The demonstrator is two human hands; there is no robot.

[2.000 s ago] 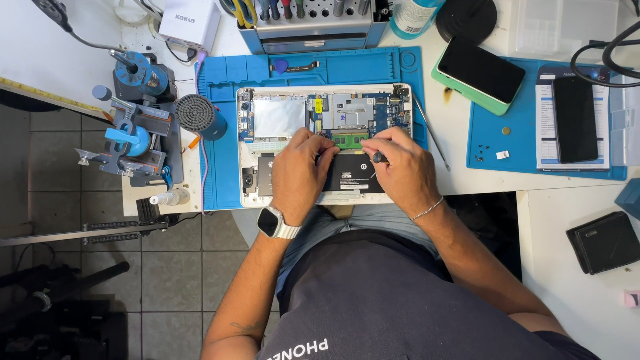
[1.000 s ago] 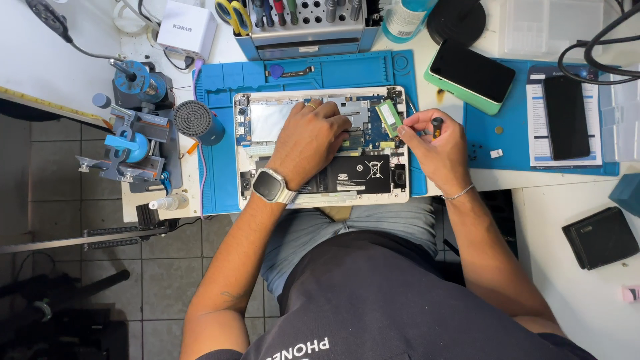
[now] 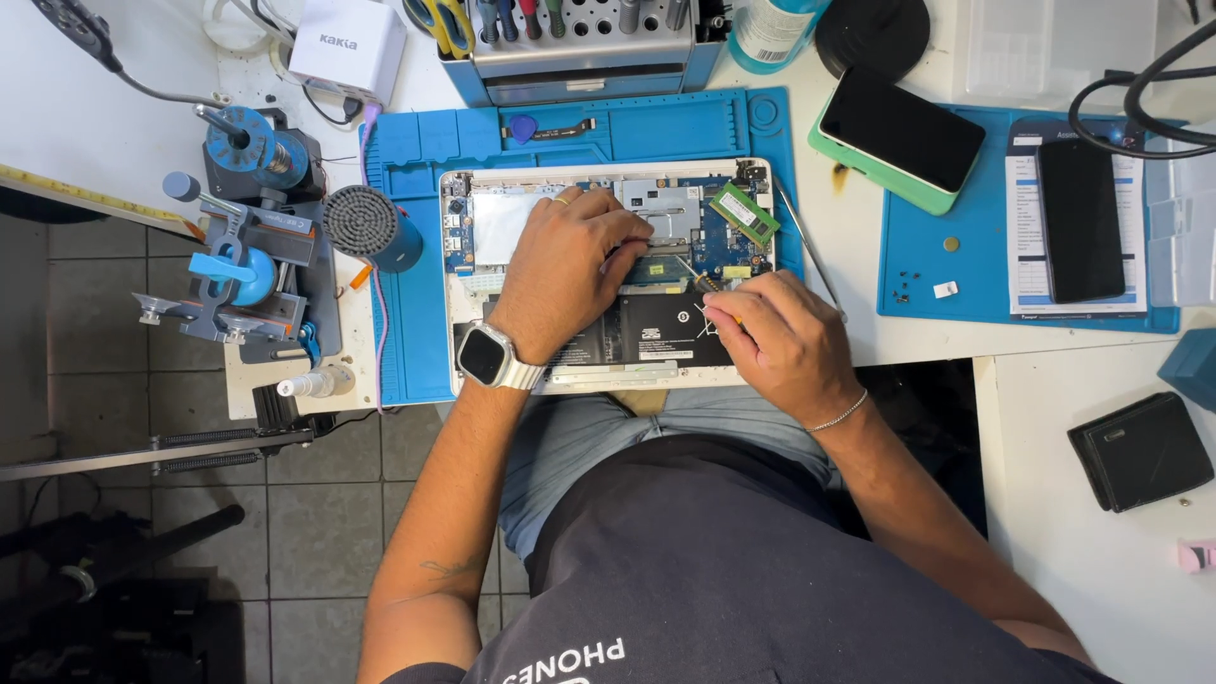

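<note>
An opened white laptop (image 3: 560, 382) lies on a blue silicone repair mat (image 3: 410, 313), its black battery (image 3: 655, 332) towards me. My left hand (image 3: 575, 261) rests over the middle of the laptop, thumb and index finger close together near the memory slot (image 3: 655, 270); whether they pinch anything is hidden. My right hand (image 3: 784, 332) holds a small screwdriver (image 3: 705, 283), its tip pointing up and left at the slot's right end. A green memory module (image 3: 746, 213) lies tilted on the blue circuit board (image 3: 705, 249) at the upper right.
Beyond the mat stands a tool holder (image 3: 579, 62) with screwdrivers. A blue cylinder with a grille top (image 3: 370, 228) and a microscope-like clamp stand (image 3: 237, 275) are at left. A metal pry tool (image 3: 807, 249) lies right of the laptop; two phones (image 3: 902, 128) (image 3: 1083, 220) lie farther right.
The green memory module was in the slot area, then at my right fingers, and now lies on the board's upper right. My right hand has moved back down and left to the slot with the screwdriver.
</note>
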